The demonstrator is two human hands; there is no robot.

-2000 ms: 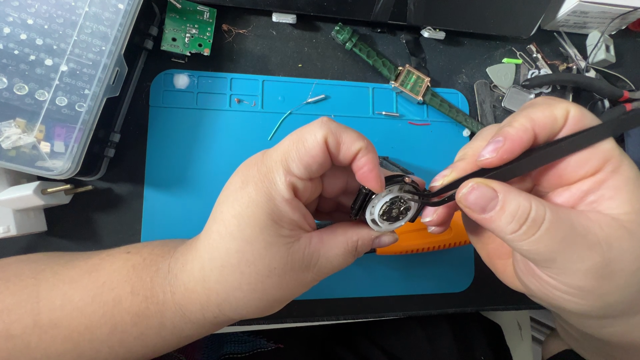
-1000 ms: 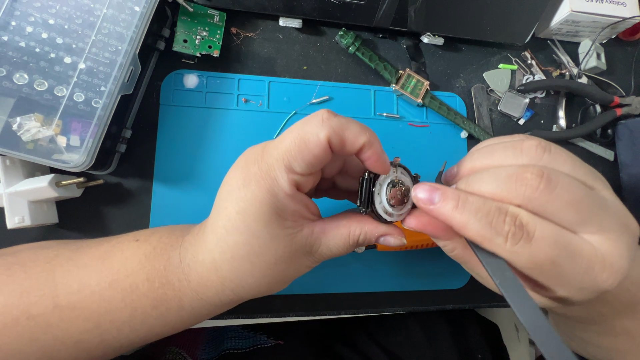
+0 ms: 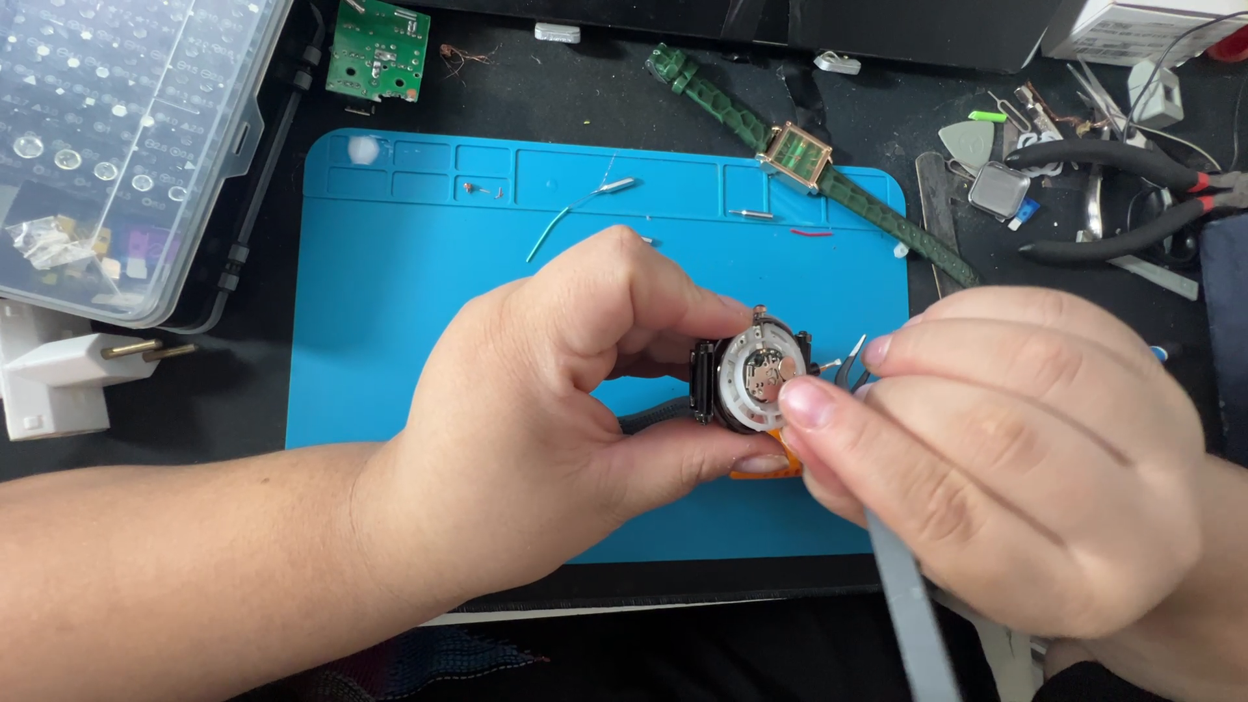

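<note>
My left hand [image 3: 585, 390] holds a wristwatch [image 3: 760, 375] between thumb and fingers, its case back off and the movement showing inside a white ring. My right hand [image 3: 994, 448] grips metal tweezers [image 3: 907, 595]; their handle end points down toward me, and curved tips show beside the index finger. The right thumb touches or nearly touches the watch's right edge. A thin stem-like part [image 3: 829, 365] sticks out between the case and the tweezer tips; what holds it cannot be told. Partly hidden below the watch lies an orange tool [image 3: 765, 475] on the blue silicone mat [image 3: 439, 292].
A green-strapped watch [image 3: 797, 156] lies across the mat's upper right edge. Black-handled pliers [image 3: 1111, 200] and small parts sit at the right. To the left are a clear parts case [image 3: 117, 146] and a white plug adapter [image 3: 68, 380]. A green circuit board [image 3: 378, 54] lies behind.
Two seconds ago the tweezers' tips were at the watch and the handle ran up to the right; now the handle points down. My right hand has turned, and its thumb has come to the watch's edge.
</note>
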